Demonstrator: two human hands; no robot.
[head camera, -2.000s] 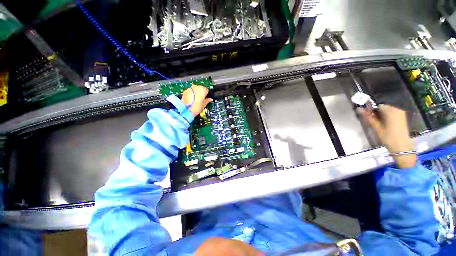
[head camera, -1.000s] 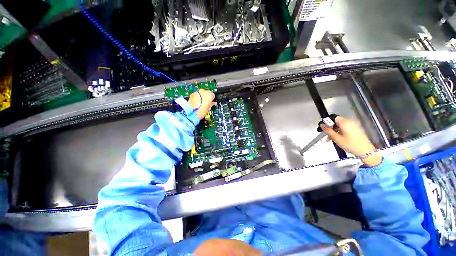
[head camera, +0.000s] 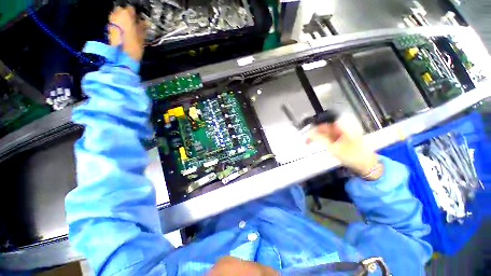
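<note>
The green circuit board (head camera: 215, 129) with yellow and white parts lies in its black carrier (head camera: 253, 168) on the conveyor. A narrow green board strip (head camera: 175, 86) lies at the carrier's far edge. My left hand (head camera: 126, 32) is at the left end of the black bin (head camera: 215, 49) heaped with silver metal strips (head camera: 199, 16); its fingertips are hard to make out, so I cannot tell whether it grips anything. My right hand (head camera: 344, 143) is blurred above the metal plate right of the board. It holds a dark handheld piece (head camera: 321, 117) with a silver end pointing up-left.
A second carrier with a green board (head camera: 439, 70) lies on the conveyor at the right. A blue crate (head camera: 401, 161) of silver metal pieces stands at the near right. A coiled blue cord (head camera: 54, 36) and white parts (head camera: 59, 98) are beyond the conveyor's rail at the left.
My left hand has left the board strip and moved up to the bin of metal strips. My right hand still holds the dark piece, now with its silver end turned up-left. The view has shifted.
</note>
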